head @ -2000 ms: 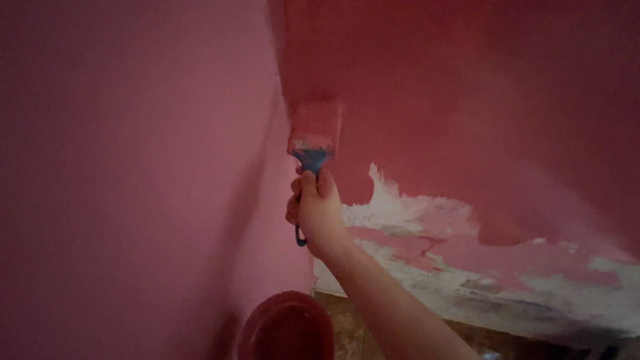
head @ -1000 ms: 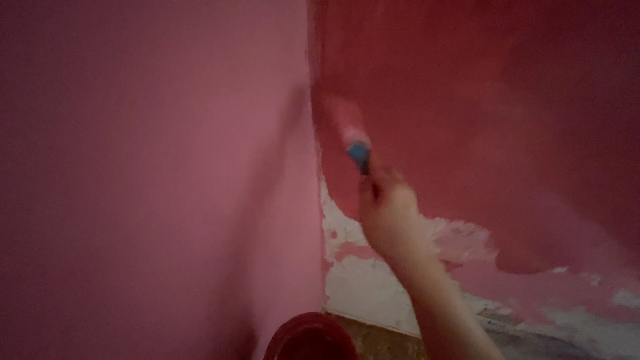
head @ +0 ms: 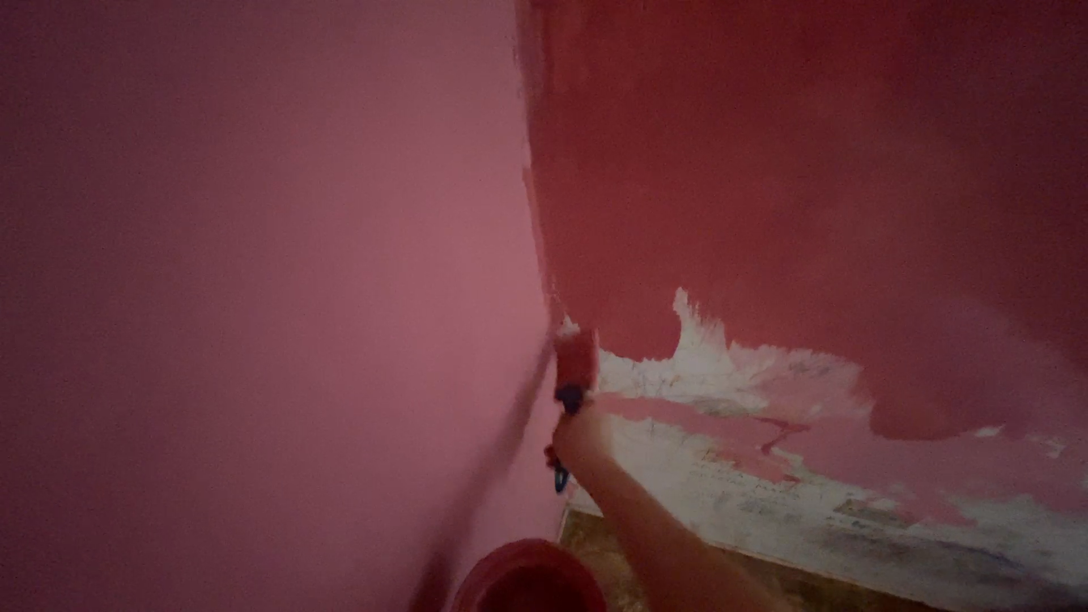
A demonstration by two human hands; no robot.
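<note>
My right hand is closed around the handle of a paintbrush, with the handle's blue end showing below the fist. The wide, red-coated bristles point up and lie at the wall corner, beside the lower edge of the red paint. Around and to the right of the brush, the wall's lower part shows white and pink patches. Below the hand, a round red bucket is partly cut off by the bottom edge of the view; its inside is dark. My left hand is out of view.
A pink wall fills the left side and meets the red wall at a vertical corner. Shadows of the arm and brush fall across it. A brownish floor shows at the foot of the right wall, beside the bucket.
My right hand has brought the brush down along the corner, from the red-painted area to its lower edge.
</note>
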